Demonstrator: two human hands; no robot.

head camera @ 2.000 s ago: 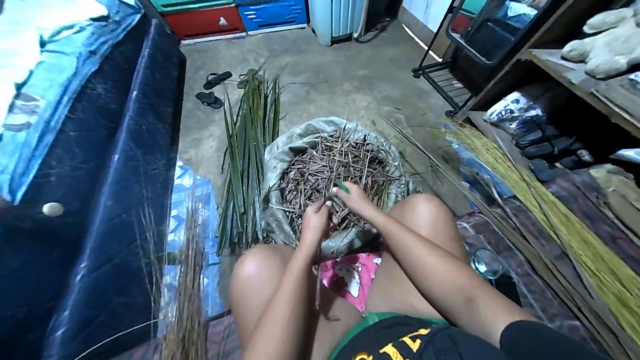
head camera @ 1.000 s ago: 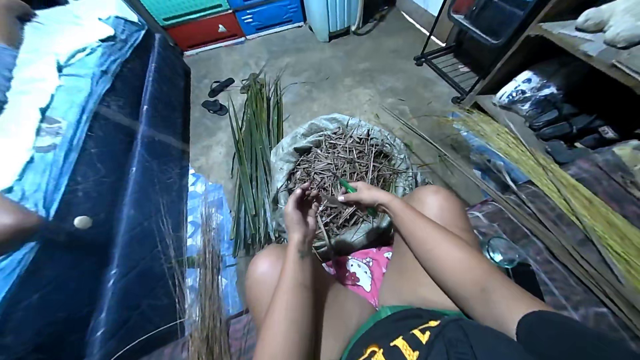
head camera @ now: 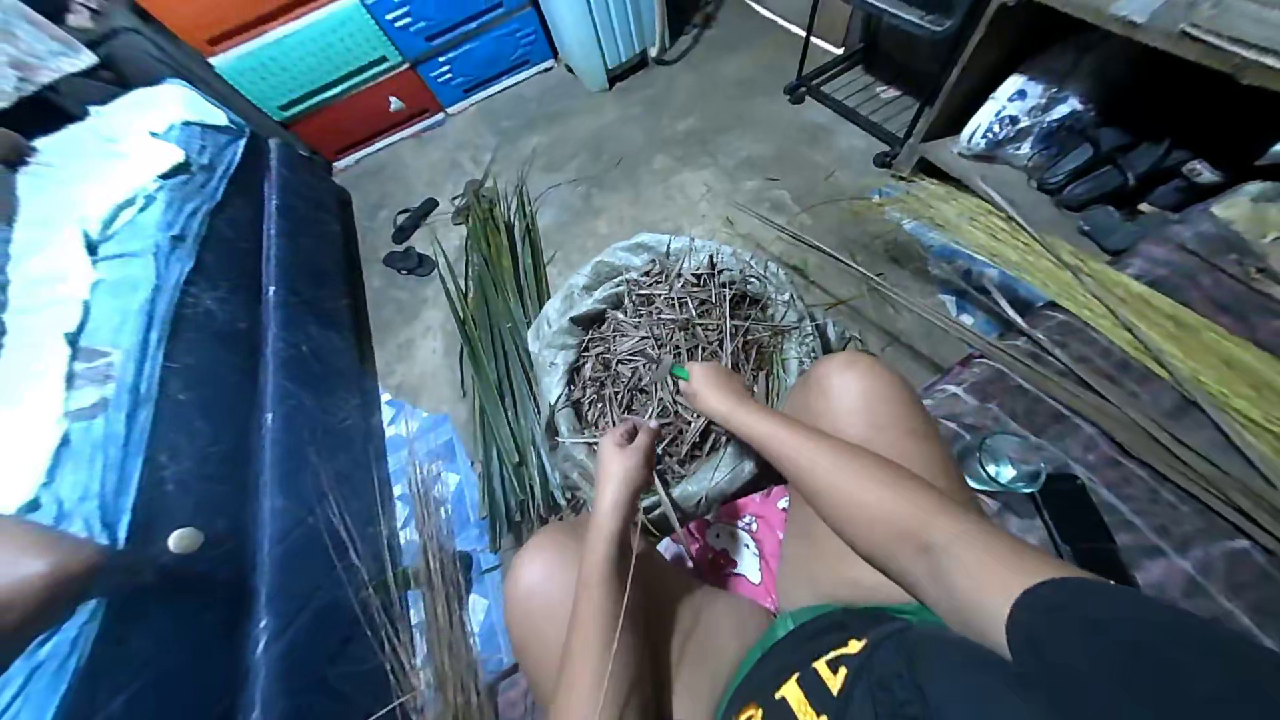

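Note:
A round sack with a rolled rim stands between my knees, filled with short brown cuttings of dried leaf. My left hand pinches a thin dried strip over the sack's near left part; the strip trails down along my forearm. My right hand is closed on the green handle of a small knife, its blade pointing left above the cuttings. Long green leaves lie left of the sack, and a bundle of thin brown stalks is at the lower left.
Yellow-green strips and long brown strips lie at the right, near a drinking glass and a dark phone. Slippers lie on the concrete floor. A dark blue padded edge runs along the left, where another person's arm shows.
My hands have moved apart since two seconds ago, when they were close together over the sack. The knife hand is now farther up over the cuttings than the left hand.

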